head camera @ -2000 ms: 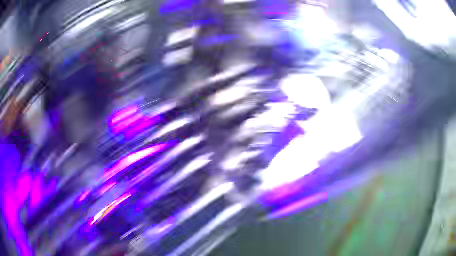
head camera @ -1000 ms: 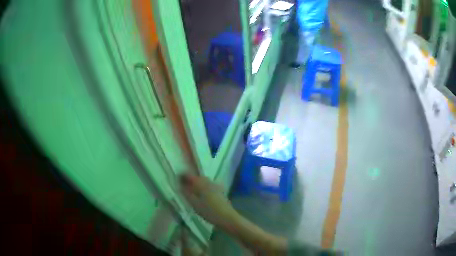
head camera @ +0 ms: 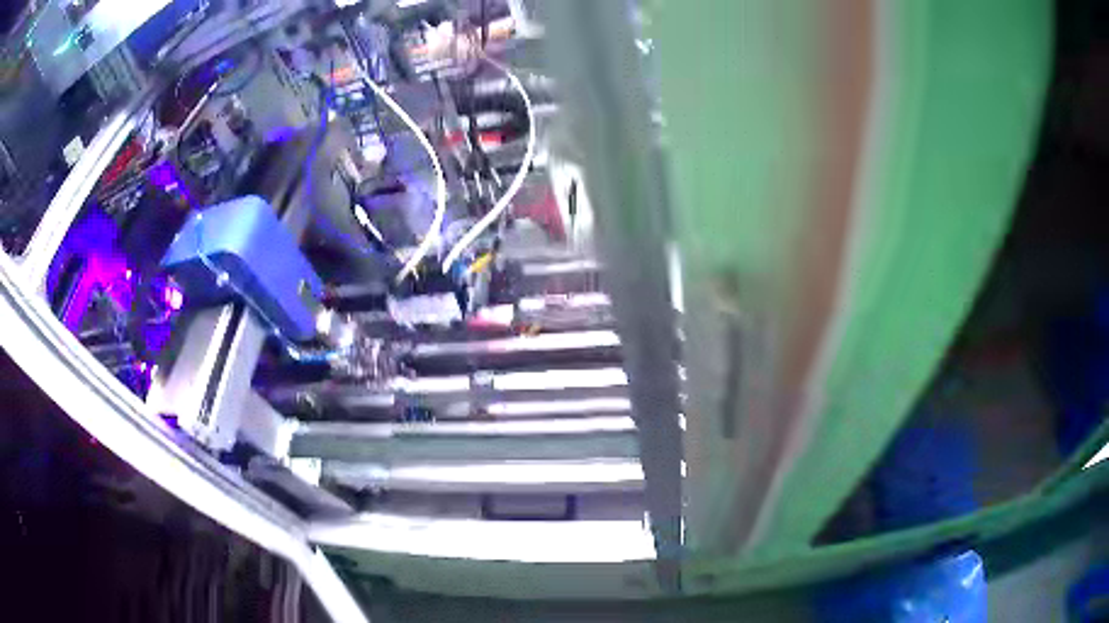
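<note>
No hand shows in the frame. Nearest in front is the open machine, with long silver conveyor rails [head camera: 547,472] running across its lower middle. A blue box-shaped unit [head camera: 249,253] sits above a silver block [head camera: 209,371] at the left end of the rails. White hoses [head camera: 438,183] curve down to parts above the rails. A green machine door [head camera: 754,158] with an orange-brown stripe stands on the right, partly blurred.
A silver frame bar [head camera: 146,444] curves along the lower left. A grey upright [head camera: 626,243] stands between the rails and the door. Blue plastic stools [head camera: 943,590] show at the lower right. Violet light glows at the left.
The view has turned from the aisle and door handle to the machine's inside. The hand at the door one second ago is out of view. The aisle floor has mostly left the picture.
</note>
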